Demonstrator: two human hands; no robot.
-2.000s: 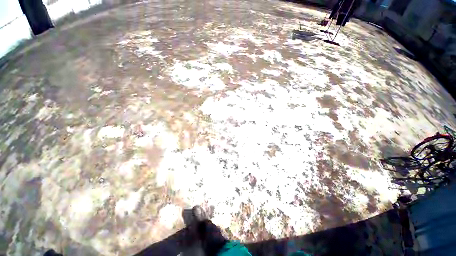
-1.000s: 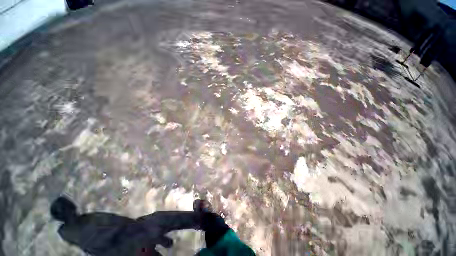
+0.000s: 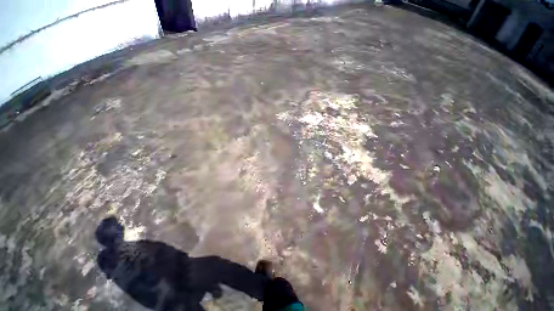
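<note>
Mottled concrete ground point(image 3: 261, 152) with pale worn patches fills most of the head view. At the bottom centre, the wearer's shoe point(image 3: 264, 268) shows small and blurred, below it a dark trouser leg and a bit of teal clothing point(image 3: 294, 307). The wearer's shadow point(image 3: 164, 270) stretches from the shoe to the lower left. Neither my left hand nor my right hand is in the picture, so what they hold cannot be told.
A bright white wall point(image 3: 91, 36) runs along the top left, with a dark upright opening or post point(image 3: 175, 15) in it. A shaded building with dark openings point(image 3: 527, 41) stands at the top right.
The view has swung to the right side's loss: the bicycle and the dark thing on a stand have left the picture. More white wall shows at top left. The wearer's shadow has come into view.
</note>
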